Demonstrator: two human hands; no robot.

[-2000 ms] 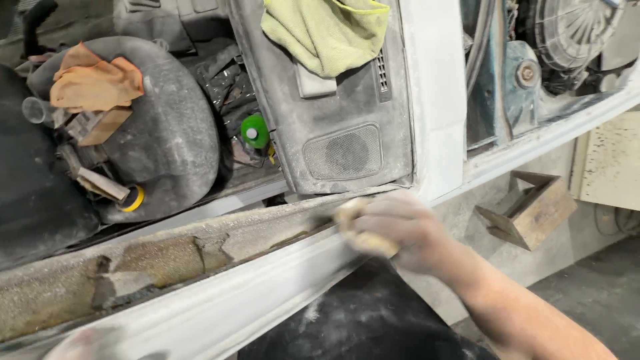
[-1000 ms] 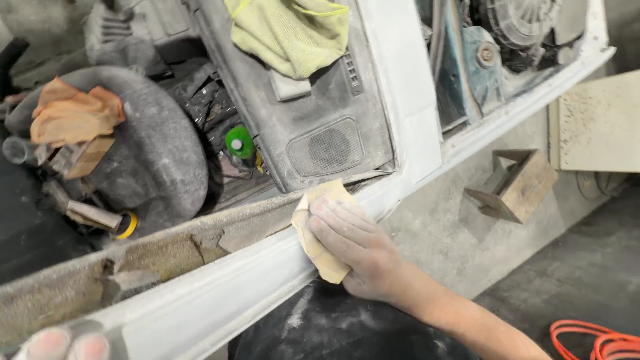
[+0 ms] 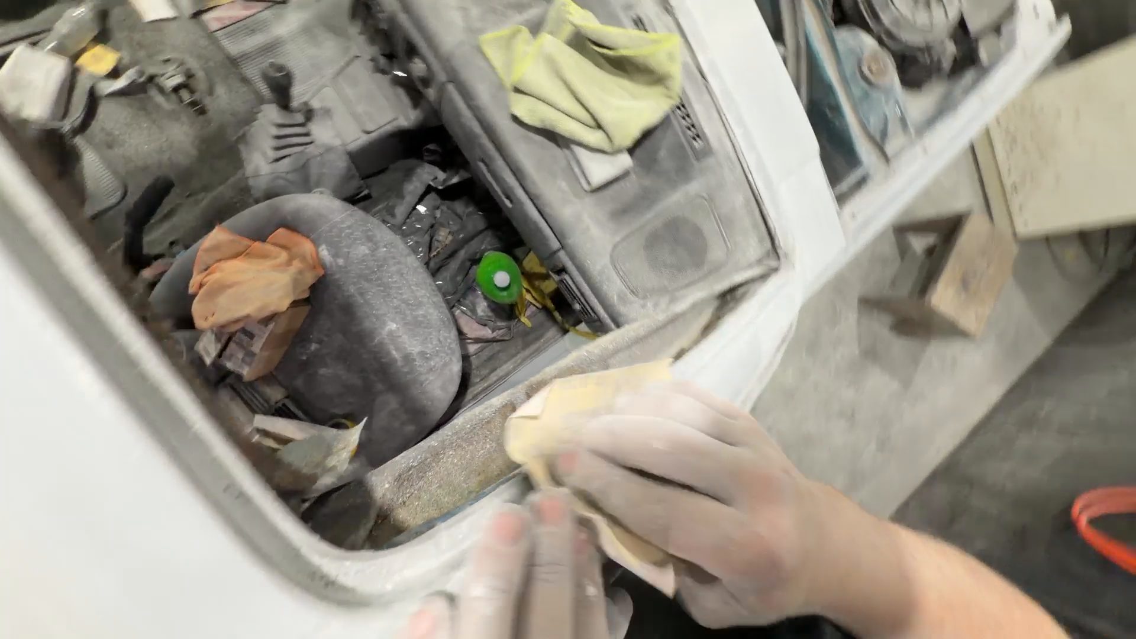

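My right hand [image 3: 710, 497], coated in pale dust, presses a folded sheet of yellow sandpaper [image 3: 568, 404] against the white-primed car pillar [image 3: 754, 333] beside the windscreen opening. The sheet's lower corner sticks out under the palm. Just left of it, my left hand [image 3: 532, 568] shows only its dusty fingers at the bottom edge, close to the fingertips of the right. Whether those fingers touch the frame or the sheet is blurred. Below the sheet, the white frame curves round to the left along the opening.
A yellow-green cloth [image 3: 590, 80] lies on the dusty dashboard [image 3: 568, 213]. Orange gloves [image 3: 253, 275] rest on the grey seat [image 3: 382, 302], with a green-capped bottle [image 3: 499, 278] beyond. A wooden box [image 3: 972, 275] stands at the right, and an orange hose [image 3: 1105, 528] lies on the floor.
The view has swung left, showing more of the cabin and frame. My right hand with the sandpaper has moved down along the frame, and my left fingers are now close beside it.
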